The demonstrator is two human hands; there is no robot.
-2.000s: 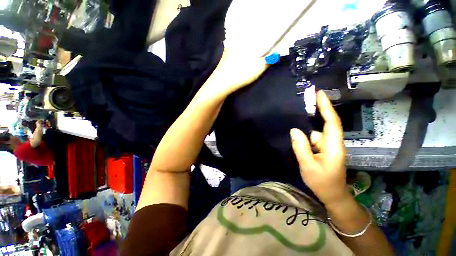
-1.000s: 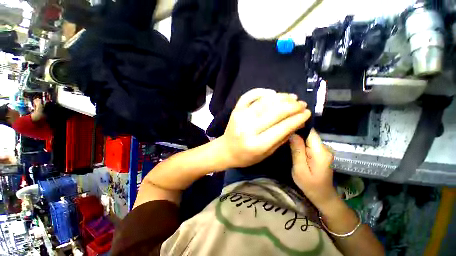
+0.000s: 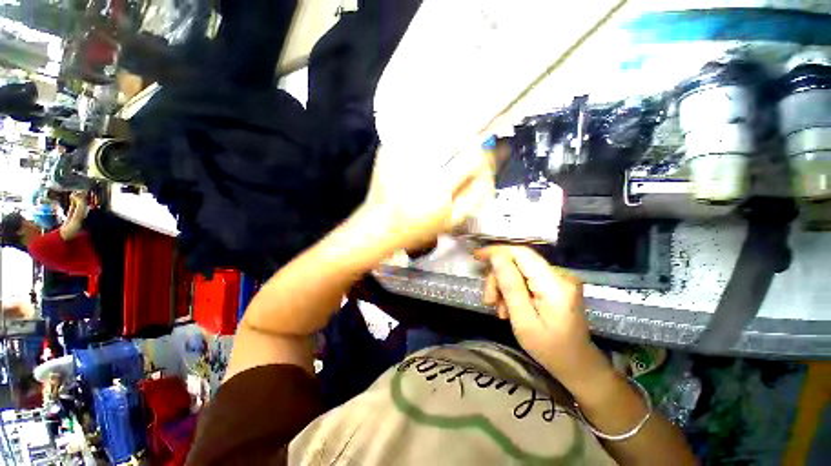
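Observation:
The white overlock machine (image 3: pixel 510 55) fills the upper right, with its dark, shiny needle area (image 3: pixel 569 136) low on the head. A bright metal plate (image 3: pixel 519 214) shows left of the foot. My left hand (image 3: pixel 433 196) is blurred beside the head, over the plate's left side; a bit of dark cloth (image 3: pixel 422 248) shows under it. My right hand (image 3: pixel 538 305) is at the table's front edge, fingertips pinched together just below the plate. Whether either hand grips cloth cannot be told. A large pile of dark cloth (image 3: pixel 246 164) lies left of the machine.
Two silvery cylinders (image 3: pixel 715 136) stand at the right of the machine. The table's front edge carries a scale strip (image 3: pixel 437 287). A second machine's round handwheel (image 3: pixel 107 160), a person's red sleeve (image 3: pixel 64 252), red crates (image 3: pixel 148 282) and blue crates (image 3: pixel 109 364) are at left.
The dark cloth under my hands has left the plate, which now shows bare. My left hand has moved up toward the machine head; my right hand has moved slightly left.

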